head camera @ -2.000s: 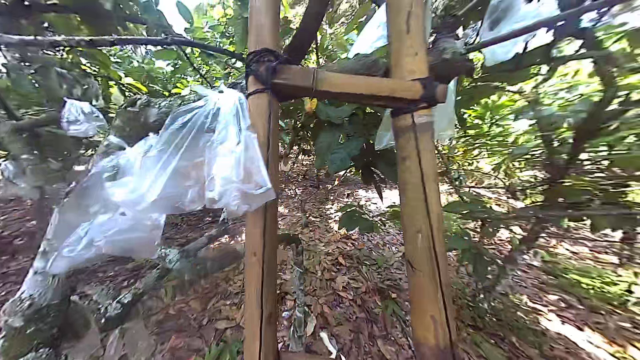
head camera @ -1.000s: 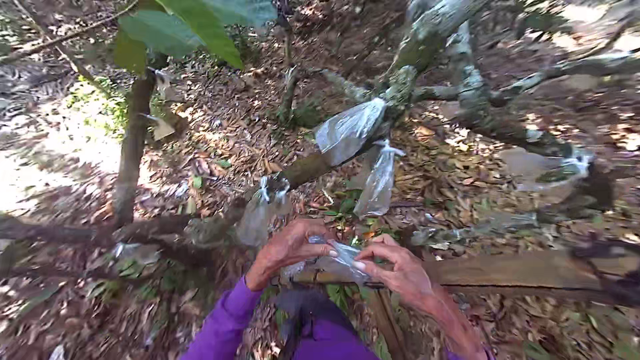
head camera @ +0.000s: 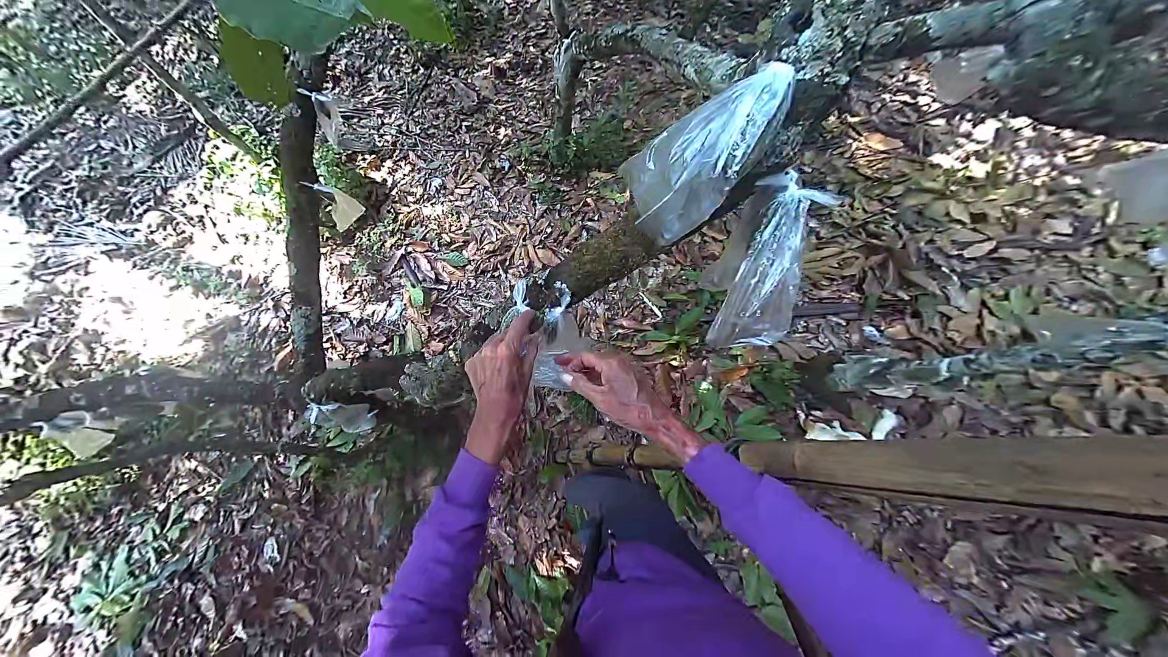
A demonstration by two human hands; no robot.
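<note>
My left hand [head camera: 504,372] is raised at a mossy branch [head camera: 607,258], its fingers at the knotted top of a small clear plastic bag [head camera: 568,339] hanging there. Thumb and fingers of my right hand [head camera: 613,387] pinch the lower part of this bag. Whether the left fingers grip the plastic is hard to tell, as they cover the spot. Farther up the same branch a larger clear plastic bag [head camera: 716,151] lies over the bark, and another clear bag [head camera: 766,265], tied at its top, hangs just below it.
A wooden pole [head camera: 949,470] runs from beside my waist to the right edge. On the left stands a thin trunk [head camera: 301,228] with scraps of plastic tied on. Green leaves [head camera: 301,23] hang at the top left. Dry leaf litter covers the ground.
The view has swung down from the upright poles to the branch. Since one second ago, my left hand has moved up to the branch, while my right hand still pinches plastic.
</note>
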